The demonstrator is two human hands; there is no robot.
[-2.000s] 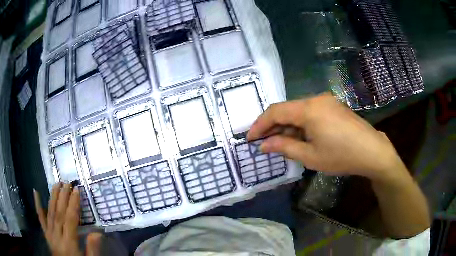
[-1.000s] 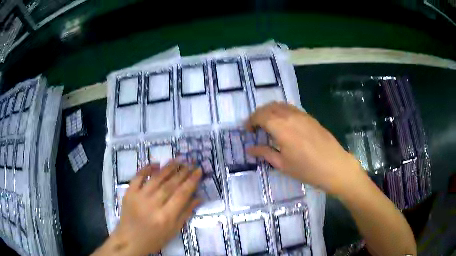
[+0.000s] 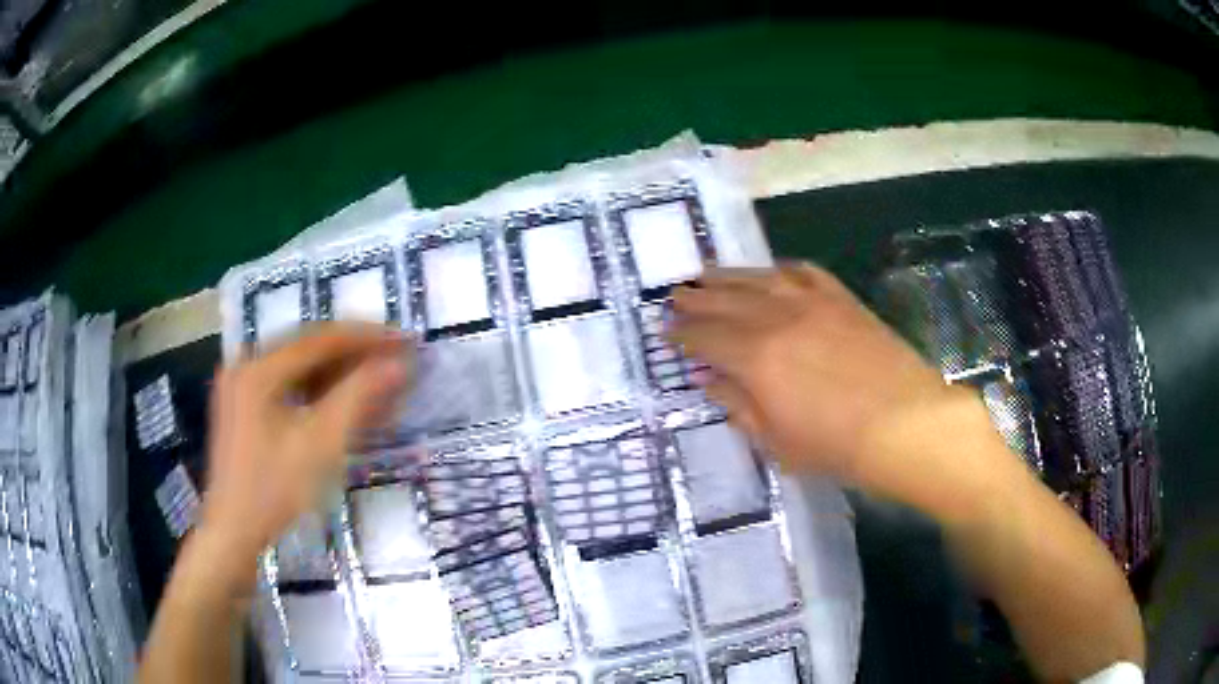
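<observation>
A white housing tray (image 3: 832, 588) holds rows of phone front housings. My right hand (image 3: 816, 368) lies over the far row's right-end housing, its fingertips at a keypad (image 3: 664, 350) below the screen window; the fingers partly hide it. My left hand (image 3: 301, 421) is blurred above the tray's left side, thumb and forefinger bent towards each other; whether they hold anything cannot be told. Loose keypads (image 3: 497, 588) lie tilted in a small heap on the middle row. More keypads (image 3: 604, 488) lie on the housing to their right.
Purple-maroon keypad stacks (image 3: 1069, 321) lie in clear plastic at the right. Stacked housing trays (image 3: 47, 494) stand at the left edge. Two set-aside keypads (image 3: 157, 410) lie between that pile and the tray. The green conveyor (image 3: 535, 100) and its pale rail (image 3: 963, 144) run behind.
A keypad now shows in the far row's right-end housing, where the lower half was blank. My right hand has moved to it from the middle-row heap. My left hand has moved left, off the heap.
</observation>
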